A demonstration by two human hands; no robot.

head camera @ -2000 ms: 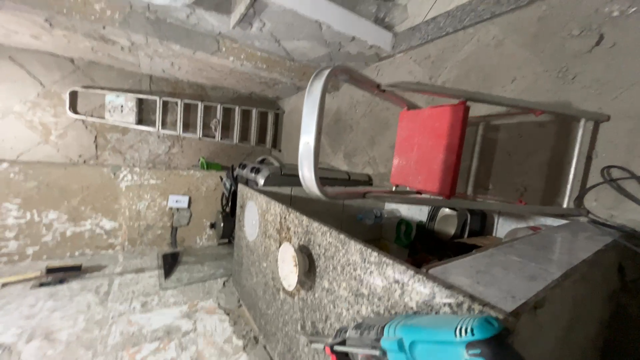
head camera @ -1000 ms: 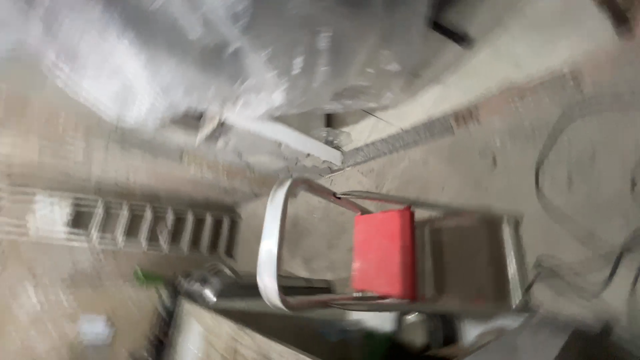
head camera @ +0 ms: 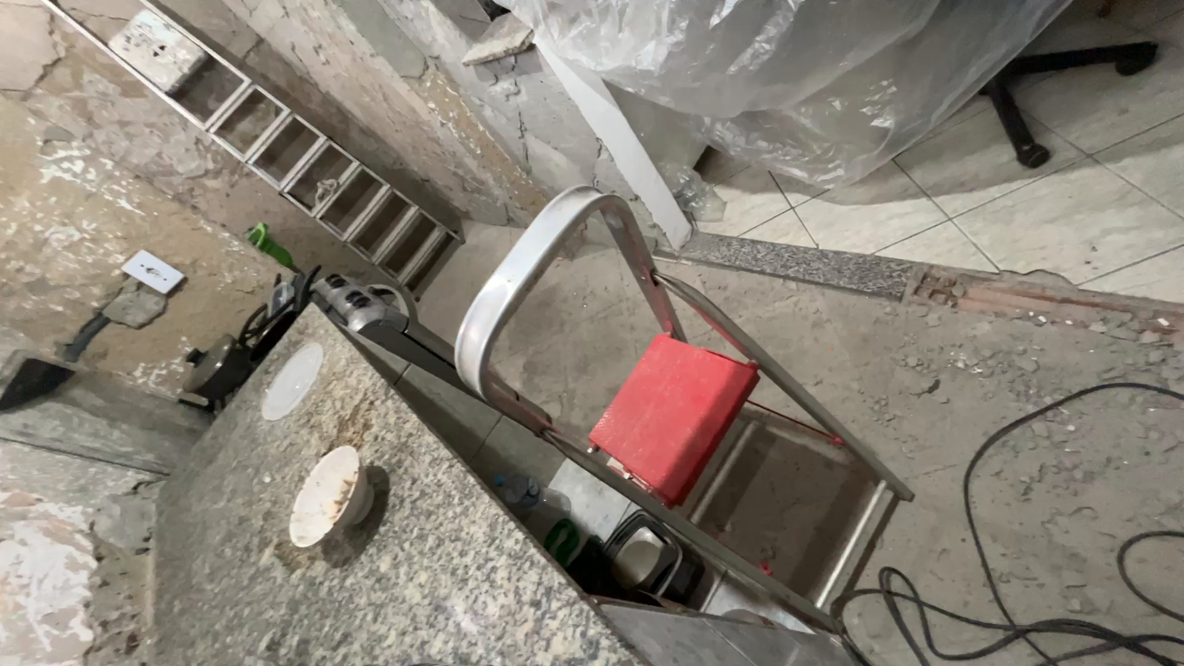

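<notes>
Neither of my hands shows in the head view. A metal step stool with a red step (head camera: 671, 412) stands on the dusty floor beside a granite countertop (head camera: 462, 546). On the countertop lie a stained white bowl (head camera: 328, 497), tilted toward the view, and a flat whitish disc (head camera: 292, 381). A dark pot (head camera: 218, 368) is at the counter's far end, near a silver and black appliance (head camera: 365, 310). The teal power tool seen earlier is out of view.
An aluminium ladder (head camera: 287, 148) leans by the stripped wall. A black cable (head camera: 985, 518) loops over the floor at the right, near rubble (head camera: 1027, 361). Clear plastic sheeting (head camera: 805, 83) hangs at the top, beside a wheeled chair base (head camera: 1008, 92). Containers (head camera: 643, 560) sit below the countertop.
The view has swung and tilted strongly. The teal power tool at the bottom edge two seconds ago has left the view; the plastic sheeting and tiled floor have come into it.
</notes>
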